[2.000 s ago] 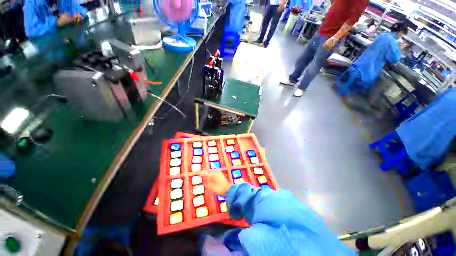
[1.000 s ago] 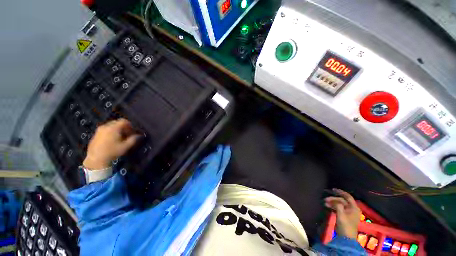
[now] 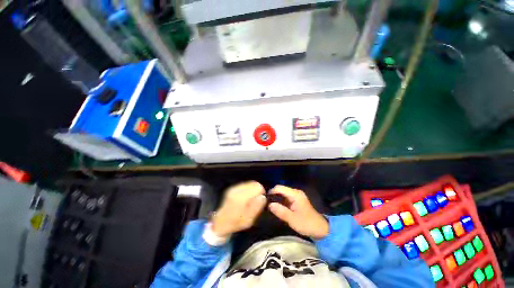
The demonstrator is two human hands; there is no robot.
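Note:
My left hand [image 3: 239, 209] and my right hand [image 3: 300, 212] meet in front of my lap, below the press panel. A small dark unit [image 3: 275, 198] shows between their fingertips, mostly covered by the fingers. Both hands are closed on it; the left is blurred. The press [image 3: 270, 84] stands above them, with a red button [image 3: 264, 134] between two small windows and a green button [image 3: 350, 126] towards the right end. The pale press head [image 3: 264, 36] is between the columns.
The black tray [image 3: 132, 225] with small dark units lies at the left. The red tray [image 3: 420, 228] with coloured square units lies at the right, stacked on another. A blue box [image 3: 115, 109] stands left of the press. A yellowish hose [image 3: 399, 98] hangs at the right.
The view has swung to face the press. My left hand has left the black tray and my right hand has left the red tray; they are now together around the small dark unit.

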